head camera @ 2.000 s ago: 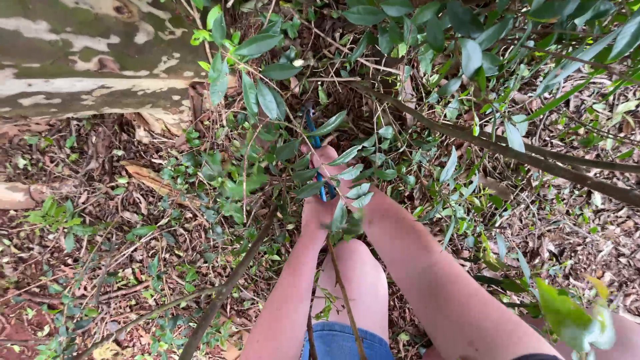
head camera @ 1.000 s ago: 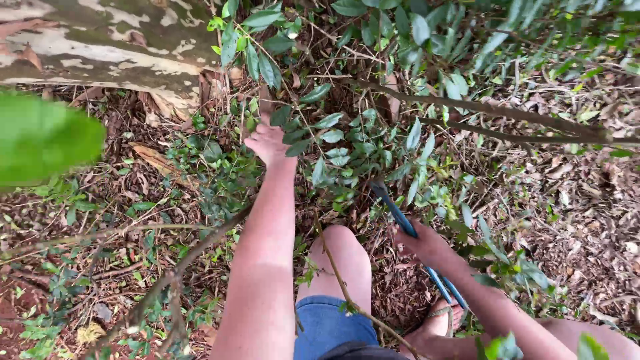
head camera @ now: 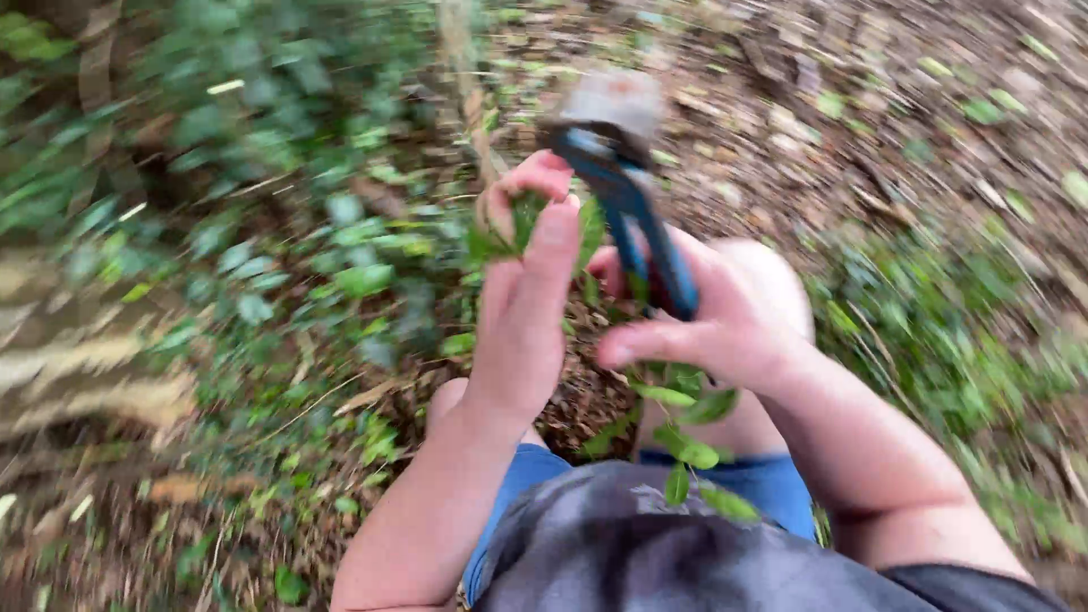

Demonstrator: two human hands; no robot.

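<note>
My right hand [head camera: 705, 306] is around the blue handles of a cutting tool [head camera: 625, 204], which looks like loppers or pruning shears; its blurred head points up and away from me. My left hand [head camera: 531, 280] is raised beside it, with fingers and thumb pinched on a leafy green stem [head camera: 527, 217]. Leaves of a sprig [head camera: 680, 442] hang below my right hand, in front of my lap. Whether both bits of foliage belong to one stem cannot be told. Motion blur hides the blades.
Blurred leafy undergrowth [head camera: 340, 238] fills the left side. A pale, mottled trunk or root [head camera: 93, 374] lies at the left edge. A thin upright stem [head camera: 459, 59] stands beyond my hands. Leaf litter [head camera: 850, 110] spreads at upper right, with low green plants [head camera: 960, 340] at right.
The view has swung widely. My left hand, reaching toward the branches before, is now close to my right hand and pinches a leafy stem. The blue tool has moved from beside my leg up before me.
</note>
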